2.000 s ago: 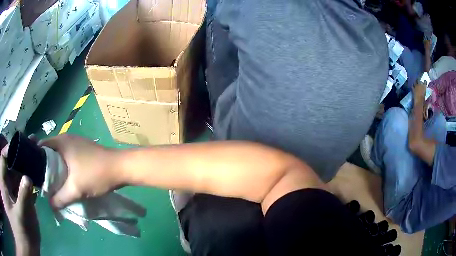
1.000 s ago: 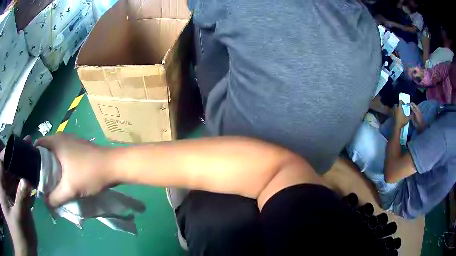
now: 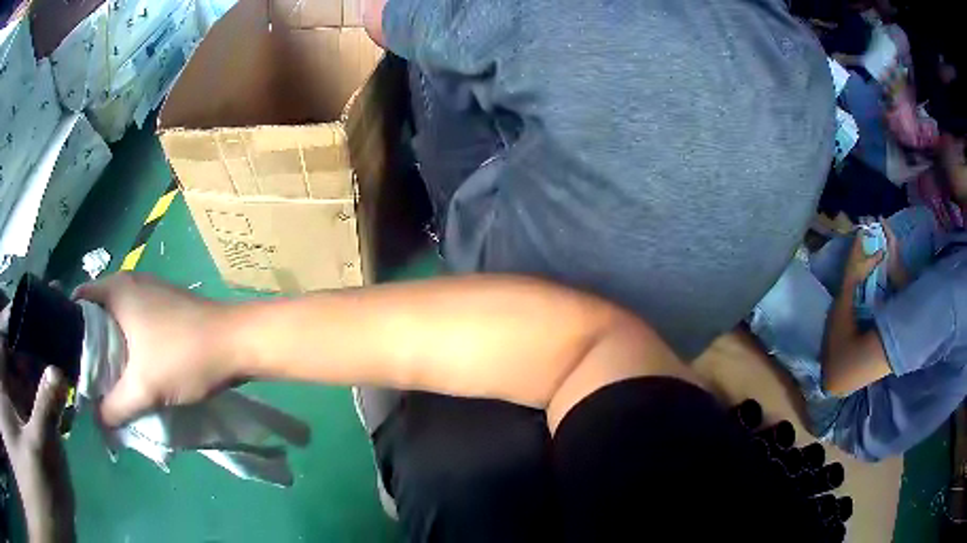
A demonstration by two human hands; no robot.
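A black tube (image 3: 45, 328) with an open round end shows at the left edge. My right hand (image 3: 168, 345) grips it through a white-grey cloth (image 3: 101, 355) wrapped round its near end; loose cloth ends hang below the hand. My left hand (image 3: 38, 440), partly cut off by the left edge, is round the tube's outer side, thumb below it; its fingers are partly hidden.
An open cardboard box (image 3: 270, 159) stands on the green floor (image 3: 228, 498). A person in grey (image 3: 647, 159) bends beside it. Several black tubes (image 3: 795, 456) lie on cardboard (image 3: 875, 498) at lower right. Another person (image 3: 901, 361) sits at right. White packs (image 3: 64, 191) stand at upper left.
The person in grey has shifted, and a bit of their hand or arm now shows at the box. The seated person has moved their hands. My hands and the tube have hardly moved.
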